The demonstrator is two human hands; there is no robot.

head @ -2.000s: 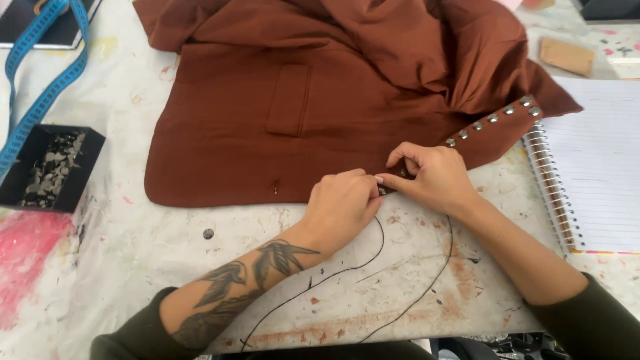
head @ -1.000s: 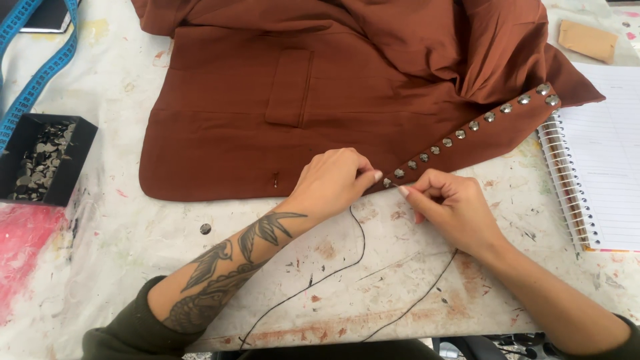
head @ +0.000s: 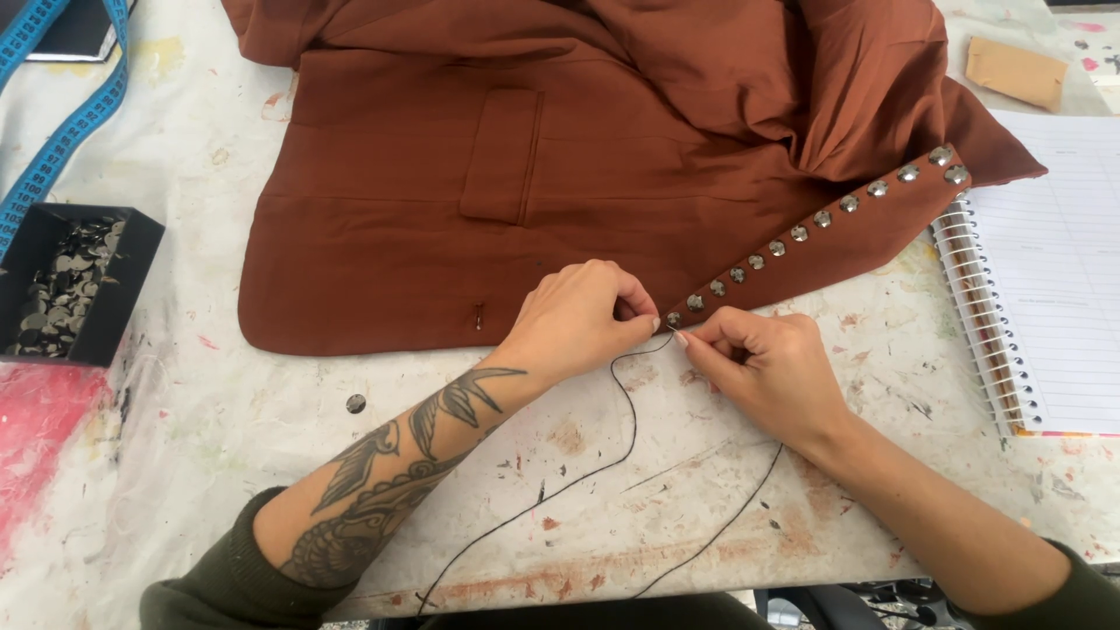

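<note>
A rust-brown jacket [head: 376,201] lies on the table, its lapel edge lined with several faceted metallic studs [head: 800,234]. My left hand [head: 582,315] pinches the jacket's edge beside the lowest stud [head: 673,320]. Close to its right, my right hand [head: 761,367] holds a thin needle [head: 672,329] between thumb and forefinger, the tip at that stud. Dark thread [head: 632,437] runs from the edge down across the table, and another length [head: 744,512] hangs below my right hand. One loose stud [head: 355,403] rests left of my tattooed forearm.
A black box [head: 131,262] of loose metallic pieces stands at the left, with a blue tape measure [head: 74,131] behind it. An open spiral notebook [head: 1050,289] lies at the right, below a small tan packet [head: 1015,73]. The paint-stained table's front edge [head: 525,604] is near me.
My right hand has moved off the lapel edge, where it was two seconds ago, and the row of studs has come into fuller view. My left hand stays at the edge.
</note>
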